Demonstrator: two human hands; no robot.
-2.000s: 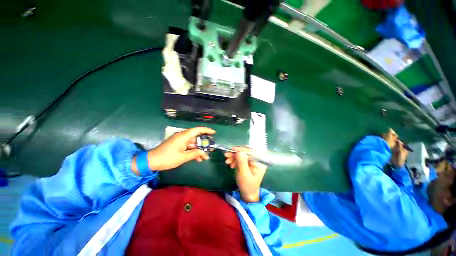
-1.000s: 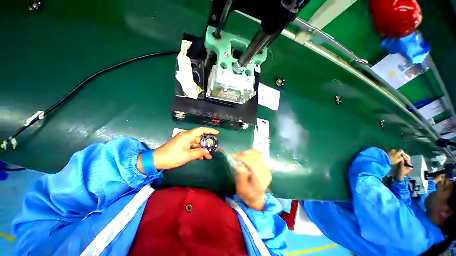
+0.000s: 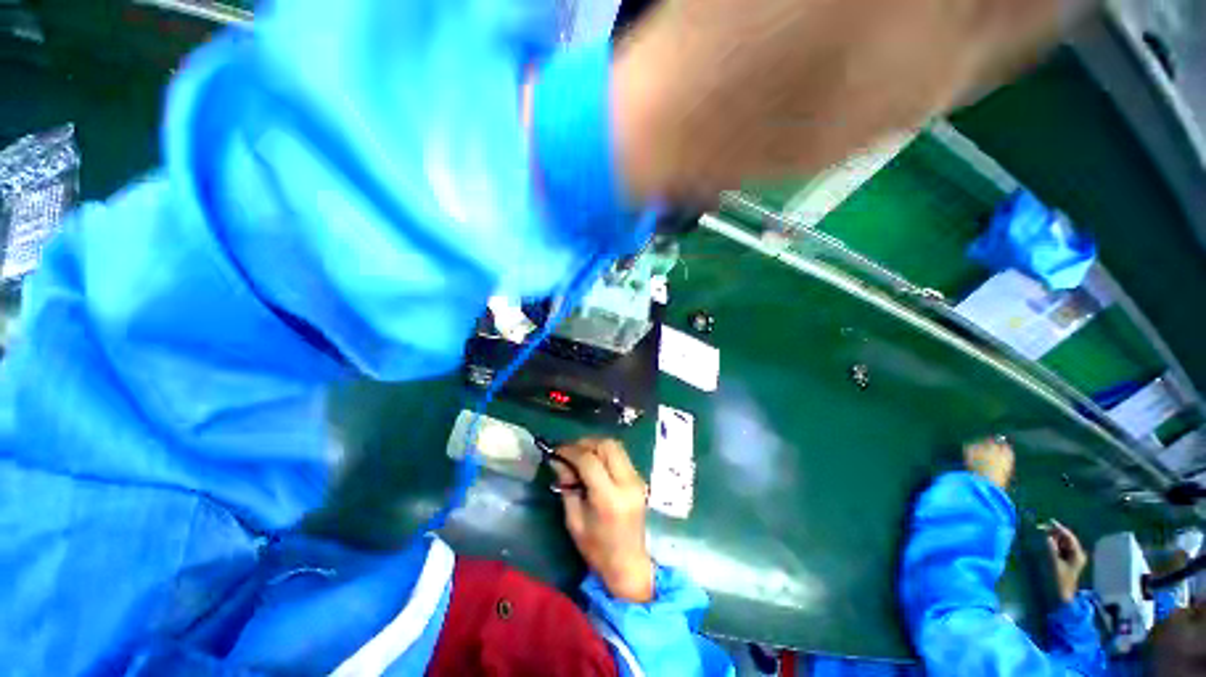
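Observation:
My left hand (image 3: 820,99) is large and blurred at the top right, raised over the fixture, its fingers not clear. My blue sleeve and blue wrist band cover much of the left and top. My right hand (image 3: 608,509) pinches a thin dark tool, apparently tweezers (image 3: 546,450), beside a pale pad (image 3: 496,443). The black test fixture (image 3: 562,377) shows a red light and part of its pale green plate; its upper parts are hidden. The circuit module held before is not visible.
A white card (image 3: 689,360) and a marked white strip (image 3: 672,463) lie right of the fixture. Small round modules (image 3: 701,321) lie along the green bench. A clear bag (image 3: 37,199) is at far left. Another person's sleeve (image 3: 959,569) and hands are at right. A blue cord crosses the fixture.
My left hand has risen from in front of the fixture to the top right, now large and blurred. My right hand has moved left to the pale pad. The view has shifted.

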